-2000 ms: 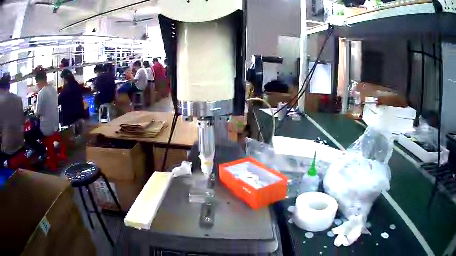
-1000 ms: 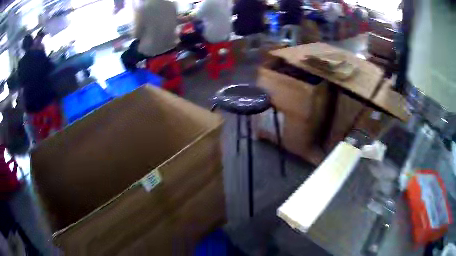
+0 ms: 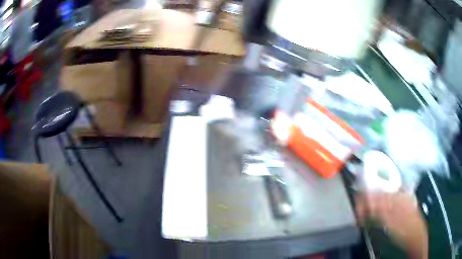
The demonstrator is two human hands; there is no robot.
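The picture is blurred. My right hand (image 3: pixel 390 215) is at the lower right, beside the white roll (image 3: pixel 382 172); its fingers are too blurred to tell if it holds anything. My left hand is not in view. The orange box (image 3: pixel 316 154) with pale contents lies tilted on the right of the grey machine base (image 3: pixel 233 202). The small nest (image 3: pixel 263 164) and the slotted clamp bar (image 3: pixel 278 197) are at the base's middle. The long white strip (image 3: pixel 186 177) lies along the base's left side.
The white machine head (image 3: pixel 319 25) hangs above. A black stool (image 3: pixel 56 114) stands at left, with an open carton (image 3: pixel 25 202) below it and cartons (image 3: pixel 96 86) behind. A clear plastic bag (image 3: pixel 415 141) lies on the green bench at right. Crumpled tissue (image 3: pixel 219 108) is behind the strip.
The view has swung back right from the large carton to the machine base and bench. My right hand has come into view at the lower right.
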